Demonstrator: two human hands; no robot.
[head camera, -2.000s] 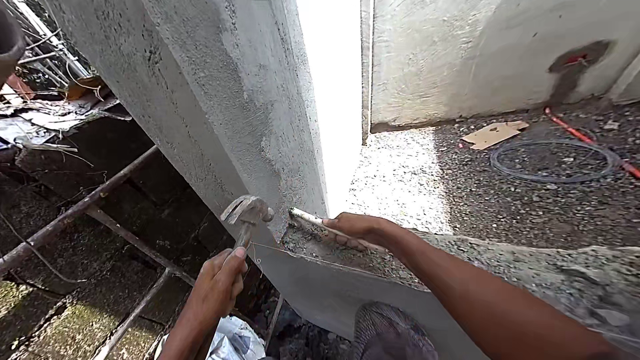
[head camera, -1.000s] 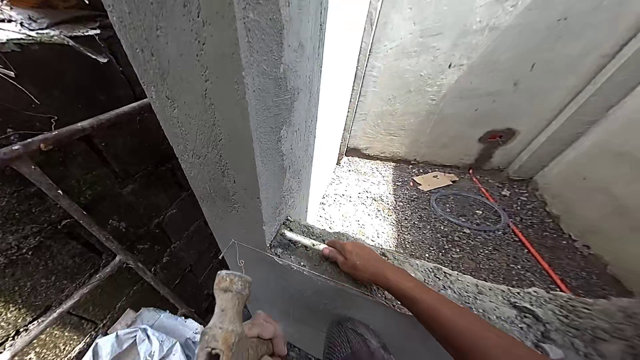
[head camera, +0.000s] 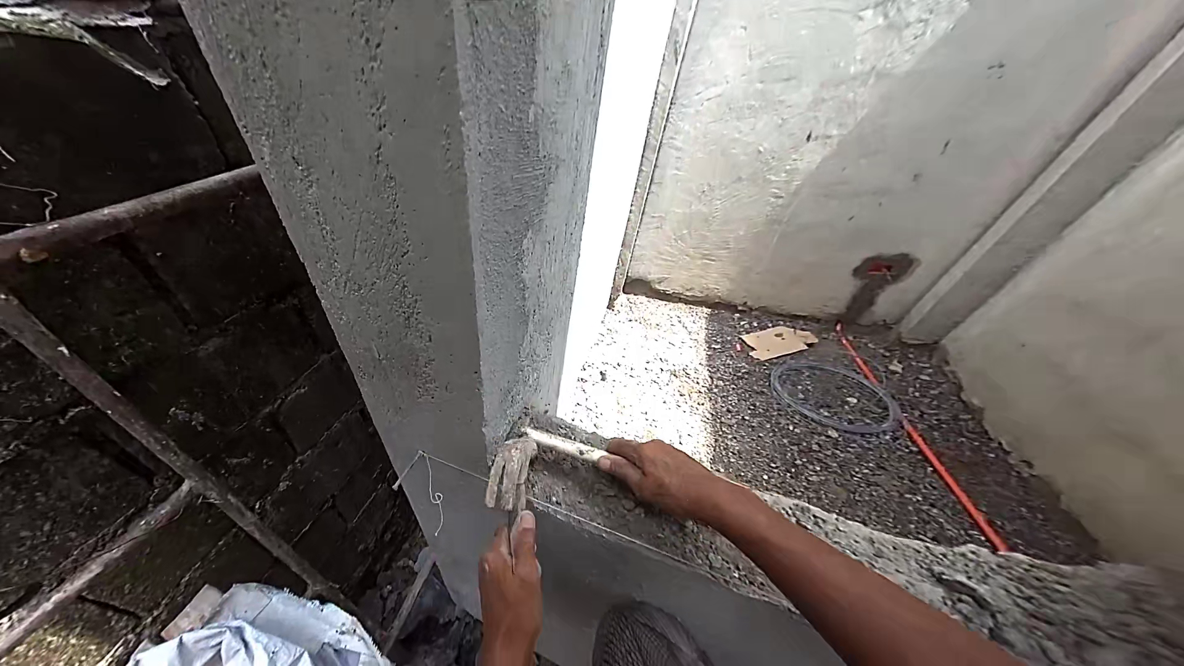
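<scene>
My left hand (head camera: 511, 578) grips the handle of a claw hammer (head camera: 511, 474), its mortar-crusted head held up beside the base of a grey plastered column (head camera: 398, 231). My right hand (head camera: 655, 476) holds a pale, rod-shaped chisel (head camera: 564, 444) that lies low over the rough top of a low wall (head camera: 638, 527). The far end of the chisel points into the corner where column and wall top meet. A thin string (head camera: 601, 529) runs along the wall's outer edge and is tied near the column.
Metal scaffold pipes (head camera: 120, 398) cross the left side before a dark block wall. White sacking (head camera: 264, 634) lies at the bottom left. Beyond the low wall, gravel ground holds a coil of clear tubing (head camera: 832, 396), an orange conduit (head camera: 953, 481) and a cardboard piece (head camera: 779, 342).
The hammer has moved up and forward from the bottom of the view to the column's base. My right hand keeps the chisel at the same corner.
</scene>
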